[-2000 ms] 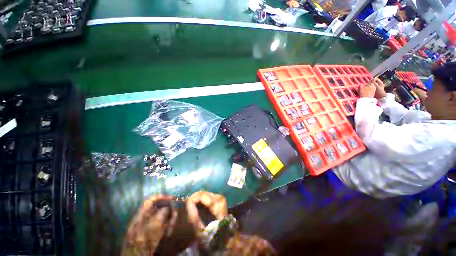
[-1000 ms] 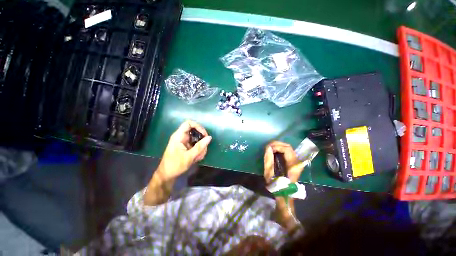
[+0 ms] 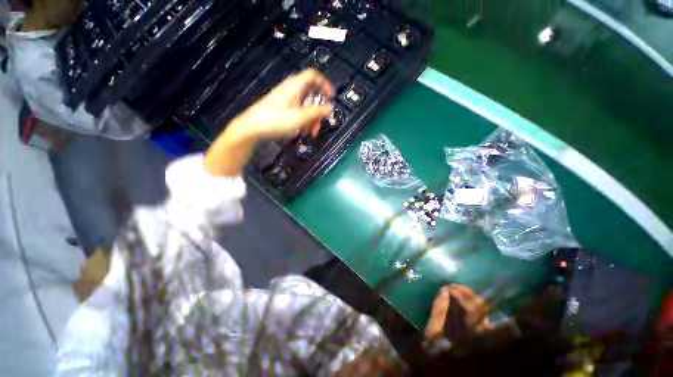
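My left hand (image 3: 295, 110) is over the large black tray (image 3: 284, 191), blurred, with thumb and fingers curled. A small dark and silvery unit shows between the fingertips; I cannot tell whether it is held or lies in the tray. Similar units (image 3: 354, 93) sit in the tray's compartments. My right hand (image 3: 459, 305) is low at the bench edge, fingers bent together. A dark shape lies between its fingers, too blurred to name, and its lower part is hidden by a dark blur. Tiny white parts (image 3: 412, 275) lie on the green mat (image 3: 354, 243).
A small bag of parts (image 3: 385, 162) and a cluster of black and white ring parts (image 3: 424, 207) lie right of the tray. Beyond are a crumpled clear bag (image 3: 516, 199) and the black dispenser controller (image 3: 601, 294). Another person's sleeve (image 3: 44, 81) is at the upper left.
The view has swung left. My left hand has moved from above the mat's front edge to over the black tray. My right hand stays near the bench edge; its white and green syringe cap no longer shows.
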